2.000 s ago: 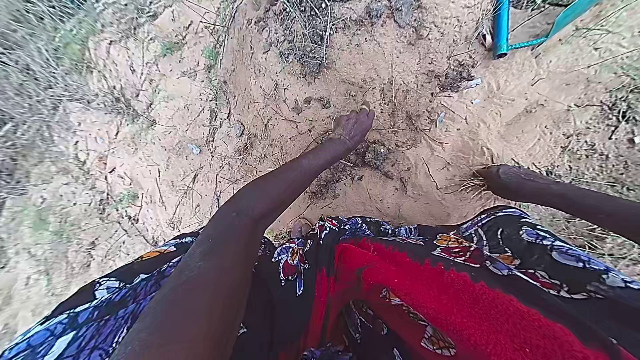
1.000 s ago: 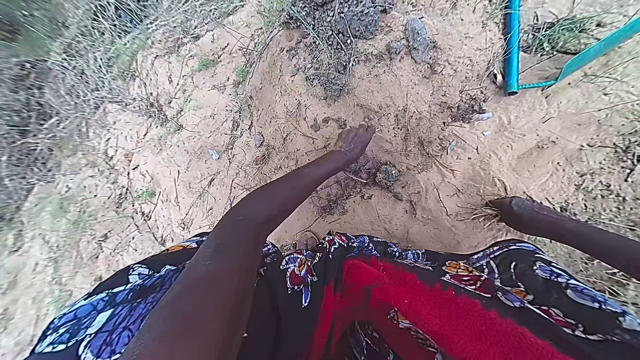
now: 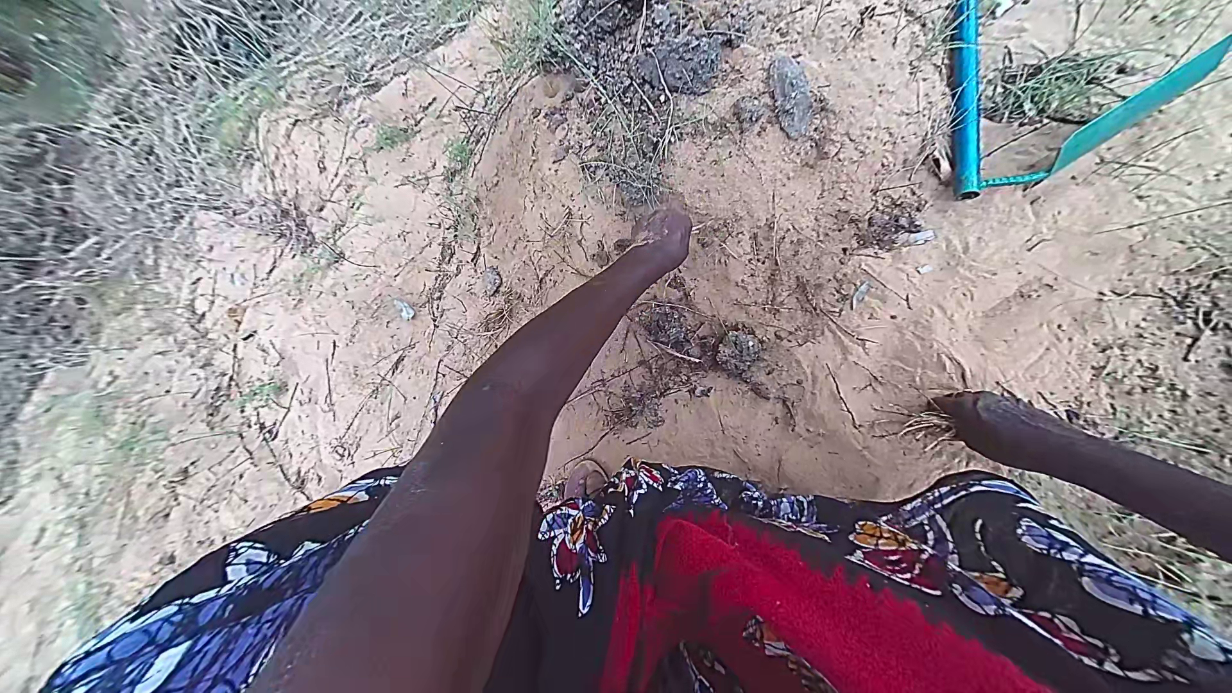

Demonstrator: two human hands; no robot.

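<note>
My left hand (image 3: 664,234) is low over the sandy ground (image 3: 770,231), beside thin dry stems and a patch of dark loose soil. Its fingers are mostly hidden behind the back of the hand, so whether they hold anything does not show. At the right, my right hand (image 3: 962,414) has its fingers round a small bunch of dry grass (image 3: 929,422) at ground level. Between the hands and my printed cloth lie dark clods (image 3: 739,352) and bits of dry plant matter.
A blue metal tube (image 3: 965,106) joined to a flat green blade (image 3: 1141,108) lies at the upper right. A grey stone-like lump (image 3: 791,94) and dark soil clumps (image 3: 681,64) are at the top. Dry brush (image 3: 144,164) fills the upper left. A foot (image 3: 584,478) shows at the cloth's edge.
The fingers of my left hand, stretched out a second ago, now point down out of sight. The right hand stays by the grass. The view has shifted, showing more ground at the top.
</note>
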